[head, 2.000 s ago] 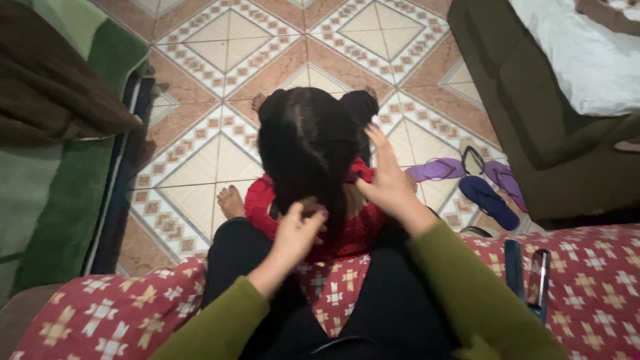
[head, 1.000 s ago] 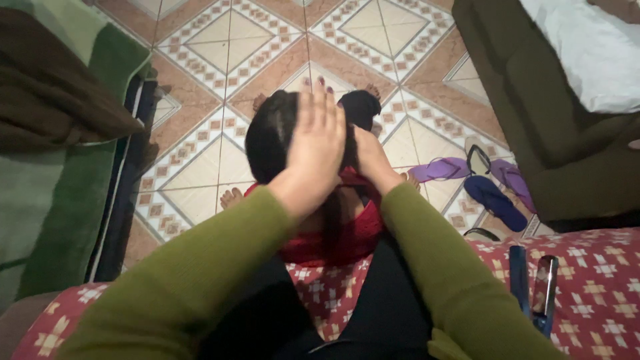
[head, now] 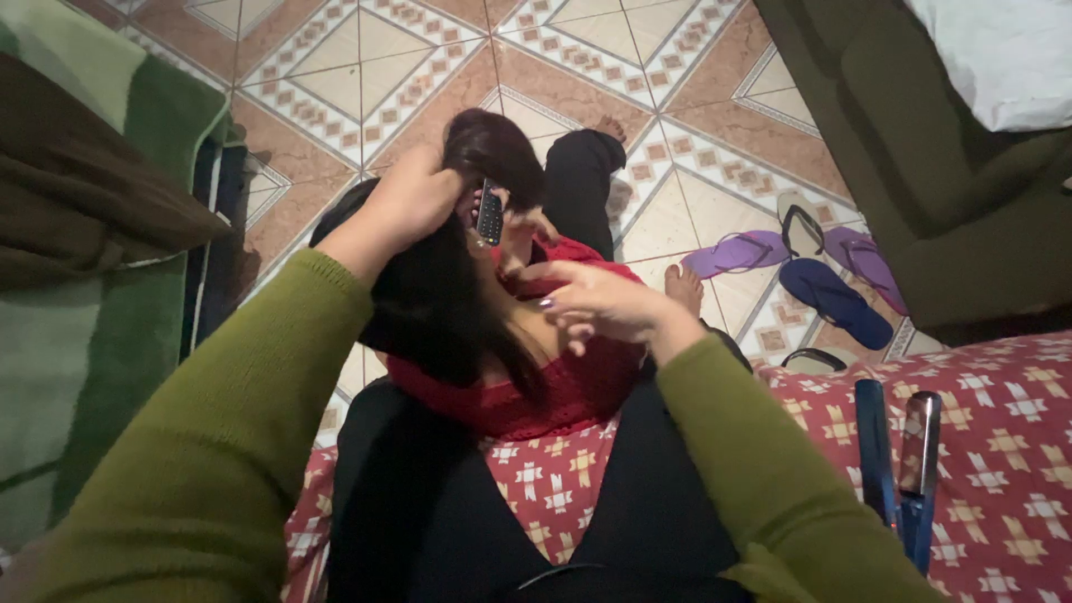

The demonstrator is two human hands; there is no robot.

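Note:
A person in a red knitted top (head: 578, 394) sits on the floor between my knees, head leaning to the left. My left hand (head: 410, 201) is closed on a lock of the person's long dark hair (head: 494, 155), lifted at the front of the head. Above the person's shoulder, my right hand (head: 599, 306) has its fingers loosely spread, with nothing seen in it. The rest of the hair (head: 427, 301) hangs down the back. A black remote control (head: 490, 213) is held in the person's hand, partly hidden by the hair.
A hair straightener (head: 913, 477) lies on the red patterned cover (head: 997, 444) at right. Purple flip-flops (head: 737, 251) and a dark blue one (head: 833, 301) lie on the tiled floor. Brown upholstered furniture (head: 871, 167) stands at right, a green blanket (head: 159, 109) at left.
My hands have moved apart from the head: the left now grips a lifted lock, the right is over the shoulder. The person's head has tilted, and the remote control has come into view.

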